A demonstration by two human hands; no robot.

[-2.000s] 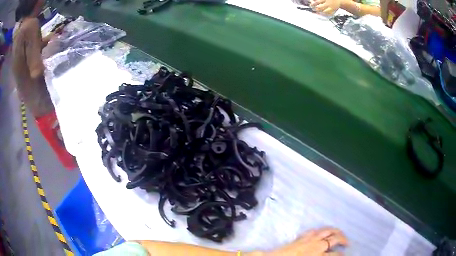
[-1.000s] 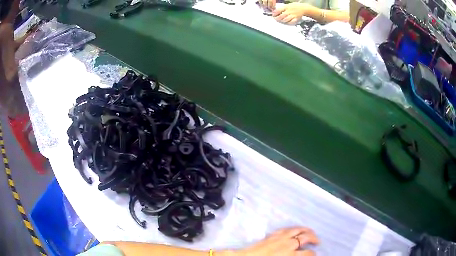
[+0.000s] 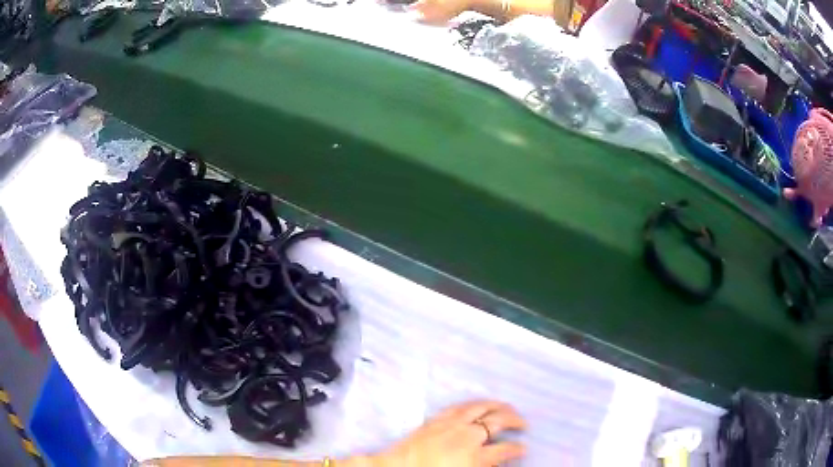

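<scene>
A large tangled heap of black curved yokes (image 3: 196, 283) lies at the left on the white foam sheet (image 3: 402, 356). My left hand (image 3: 457, 436) is at the bottom centre, right of the heap and apart from it. Its back faces up, a ring shows on one finger, and its fingers bend down toward the sheet. The undersides of the fingers are hidden, so I cannot tell if it holds something. My right hand is out of the picture.
A green belt (image 3: 365, 164) crosses behind, carrying black headbands (image 3: 683, 254). A white hammer head (image 3: 676, 441) and dark bagged parts (image 3: 776, 433) lie at lower right. Across the belt are a person's arm (image 3: 493, 9), a clear bag (image 3: 566, 77), a blue tray (image 3: 731, 146) and a pink fan (image 3: 813, 160).
The view has swung right, so the heap and my left hand appear farther left. The hammer head, the pink fan and more of the bagged parts have come into view.
</scene>
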